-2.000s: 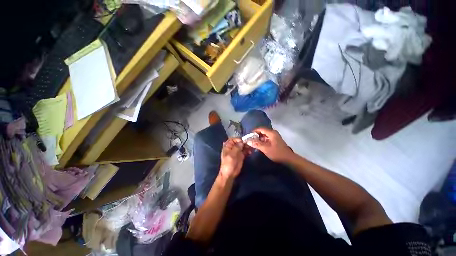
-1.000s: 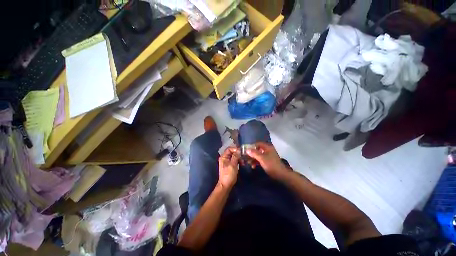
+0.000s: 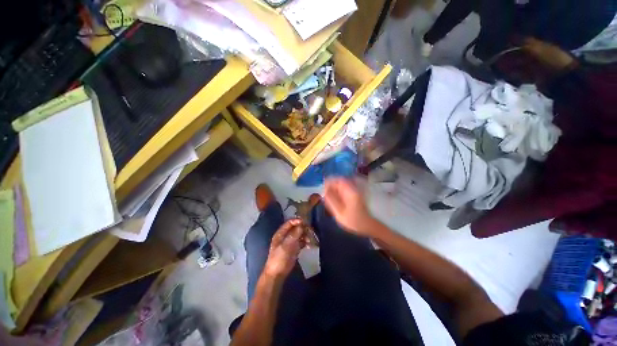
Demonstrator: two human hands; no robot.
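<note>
My left hand (image 3: 287,244) is above my lap with its fingers curled together; whether it holds something small cannot be told. My right hand (image 3: 344,204) is blurred, in front of the blue bag and close below the drawer front; its fingers look bent and its contents cannot be made out. The open yellow desk drawer (image 3: 344,127) holds an orange-brown tangle (image 3: 298,127), packets and small containers, one with a yellow top (image 3: 333,103).
A notepad (image 3: 66,169), mouse (image 3: 157,64) and papers lie on the desk at left. A blue bag (image 3: 314,174) is below the drawer. Cloth (image 3: 450,135) covers a chair at right, beside maroon cloth (image 3: 575,169). A blue basket (image 3: 568,267) is far right. A person's hand shows top right.
My hands have separated. My right hand has moved up towards the drawer; my left stays over my lap. The small pale item seen between them is no longer visible. The view has shifted, showing more drawer contents.
</note>
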